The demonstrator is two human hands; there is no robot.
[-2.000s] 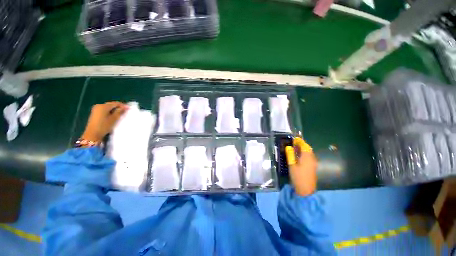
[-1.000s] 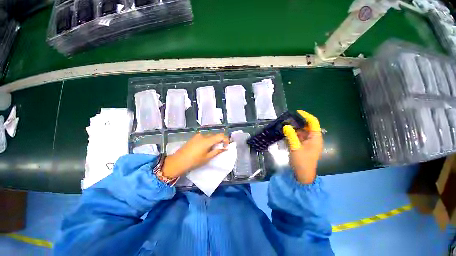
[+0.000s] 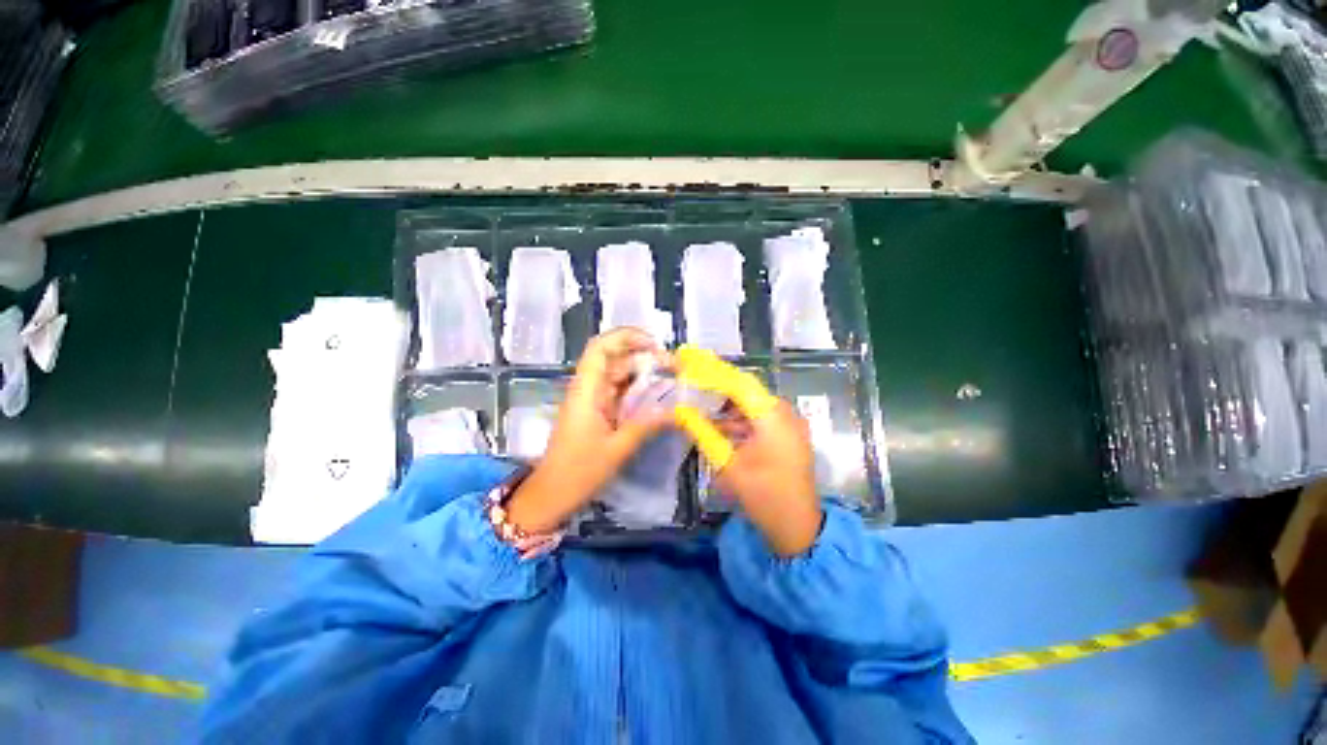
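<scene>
My left hand and my right hand, with yellow finger cots, meet over the near row of the clear blister tray. Between them they hold a translucent white phone bag, blurred and partly hidden by the fingers. The phone itself cannot be made out clearly. Bagged phones lie in the far row's pockets. Several near-row pockets are partly covered by my hands and sleeves. The stack of empty sleeves lies left of the tray.
Stacked trays of bagged phones stand at right. Stacked trays with dark phones stand across the pale rail. A whitish arm or bracket rises at upper right. Crumpled white pieces lie at far left.
My left hand went from the sleeve stack to the tray with a bag. My right hand lifted the dark phone from the near right pocket and moved left; both hands are now together at the bag.
</scene>
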